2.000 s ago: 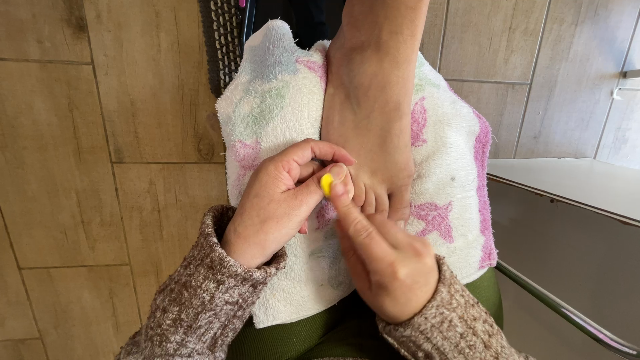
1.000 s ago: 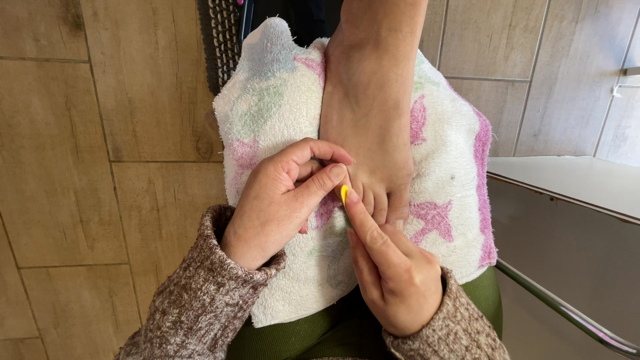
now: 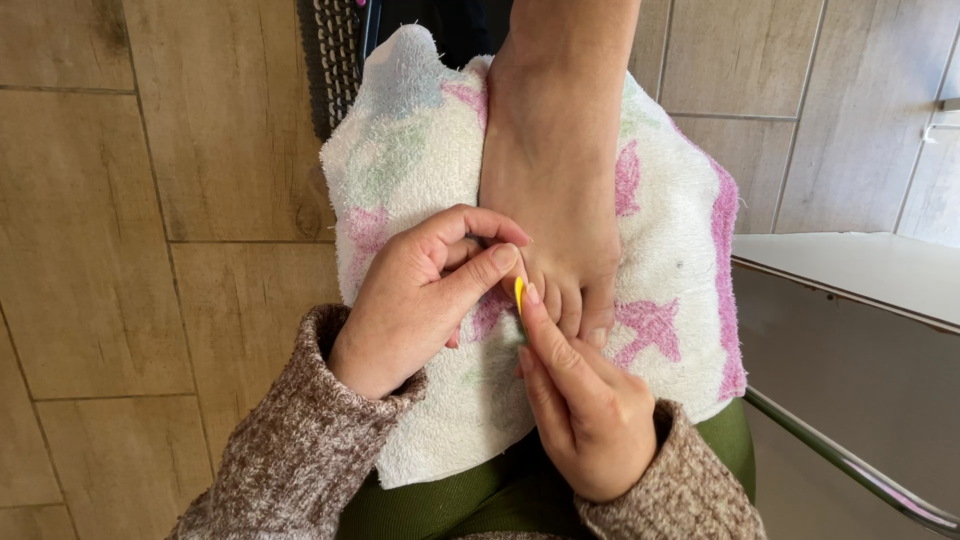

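Observation:
Another person's bare foot [image 3: 555, 165] rests on a white terry towel [image 3: 442, 427] with pink and green patterns, spread over my lap. My left hand [image 3: 427, 292] is at the outer side of the toes, its thumb and fingers closed on the smallest toe. Between the thumb and fingers of my right hand [image 3: 585, 397] is a thin yellow nail file [image 3: 519, 292], seen nearly edge-on, its tip beside that small toe. Most of the file is hidden by my right fingers.
A white shelf or tabletop [image 3: 847, 270] with a chipped edge stands at the right, above a curved chrome tube [image 3: 847, 465]. A dark woven mat or strap [image 3: 334, 67] lies at the upper left of the towel. Wood-look floor tiles [image 3: 82, 240] extend on the left.
The yellow file has turned from showing its broad face to nearly edge-on, and my right hand has shifted slightly right and down. My left hand has kept its hold on the toe.

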